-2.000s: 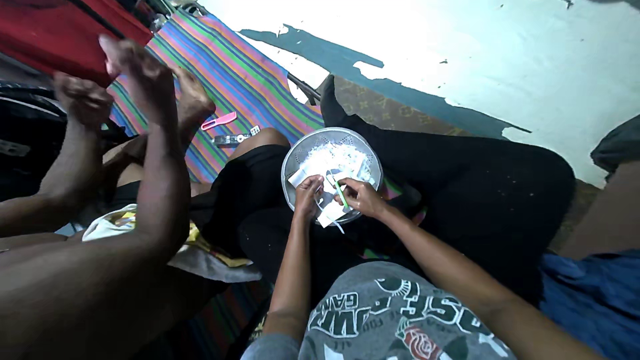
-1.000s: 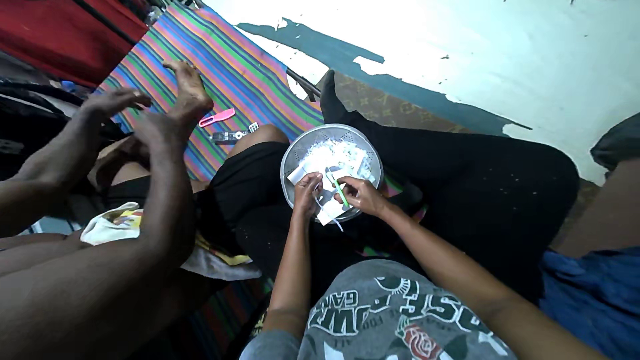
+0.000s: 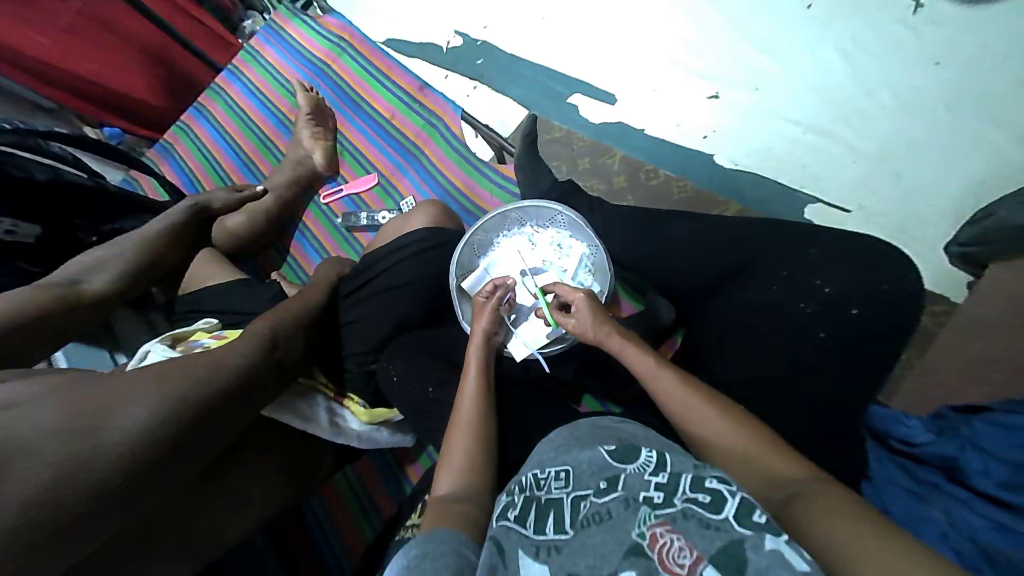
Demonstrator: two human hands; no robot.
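Note:
A round perforated metal colander [image 3: 596,232] rests on the lap, holding a heap of small white pieces [image 3: 532,240]. My right hand [image 3: 580,312] is closed around a slim tool with a bright green handle [image 3: 546,308], its thin end pointing up over the heap; I cannot tell its exact kind. Across from it, my left hand [image 3: 494,304] pinches a thin white strip [image 3: 512,326] over the colander's near left side. Flat white pieces, perhaps paper or card [image 3: 530,338], lie below and between the hands, one over the near rim.
A striped woven mat [image 3: 392,104] lies ahead, with a pink-handled item [image 3: 350,188] and a remote-like object [image 3: 372,218] on it. Another person's bare legs and arms [image 3: 160,240] fill the left side. Blue fabric [image 3: 944,472] lies at the lower right.
The other person's hands have come down from the raised foot toward the legs. My hands stay over the colander, the green-handled tool still in the right.

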